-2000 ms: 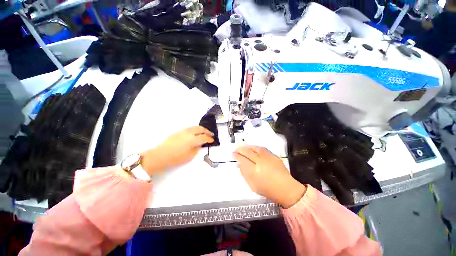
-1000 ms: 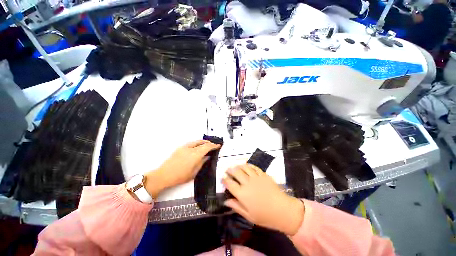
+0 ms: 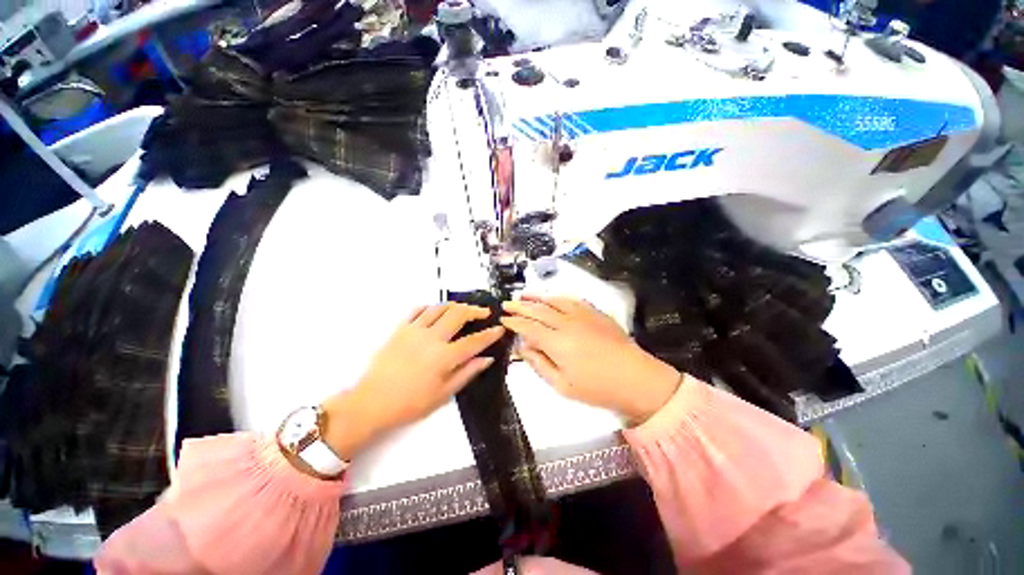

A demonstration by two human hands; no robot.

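Observation:
A dark plaid strip [image 3: 500,432] runs from the base of the needle area [image 3: 505,270] toward me and hangs over the table's front edge. My left hand [image 3: 432,354] lies on the strip's left side near its top end, fingertips pressing it. My right hand [image 3: 578,354] presses the strip's top end from the right, its fingertips close to the left hand's. Both hands are just in front of the presser foot of the white sewing machine [image 3: 764,146]. My fingers hide part of the strip's top end. I cannot tell whether the strip is under the foot.
A fanned plaid stack [image 3: 719,303] lies right, partly under the machine arm. A curved pile of strips [image 3: 219,315] and a wide fanned stack [image 3: 101,359] lie left. A bunched plaid bundle [image 3: 326,112] is behind. A control panel [image 3: 934,275] is right. A ruler [image 3: 595,469] marks the front edge.
The strip has moved up to the foot, with both hands now at its top end. Earlier, a small dark piece was by the needle under my left hand. My right hand has moved up from the front edge.

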